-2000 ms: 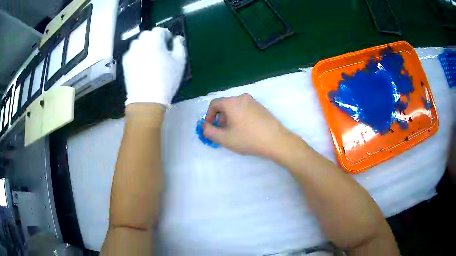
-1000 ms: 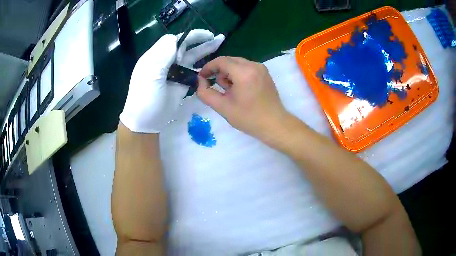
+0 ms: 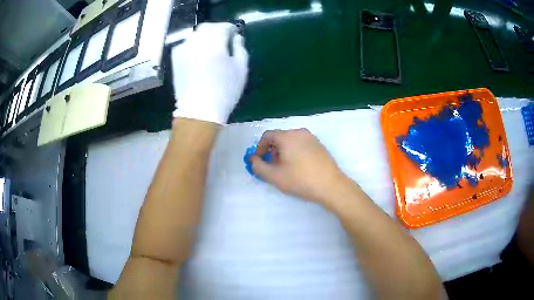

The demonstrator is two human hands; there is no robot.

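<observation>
My left hand (image 3: 209,71), in a white glove, is over the green belt, back towards me. A dark corner, seemingly of a phone middle frame (image 3: 239,26), shows beside its fingertips; the glove hides the rest and any grip. My right hand (image 3: 293,161), bare, is at the little pile of small blue parts (image 3: 249,162) on the white foam. Its thumb and finger are bent together over the pile, and whether a part is between them cannot be told.
An orange tray (image 3: 410,220) with a blue parts heap (image 3: 440,146) is at right. Dark middle frames (image 3: 380,77) lie on the green conveyor belt (image 3: 304,76). At left is a white loading plate (image 3: 153,47) with a row of frames and a cream end block (image 3: 76,114). Another person's arm shows at the right edge.
One second ago both hands were together at a dark frame. Now my left hand is over the belt and my right hand is down at the blue pile. The camera view has shifted.
</observation>
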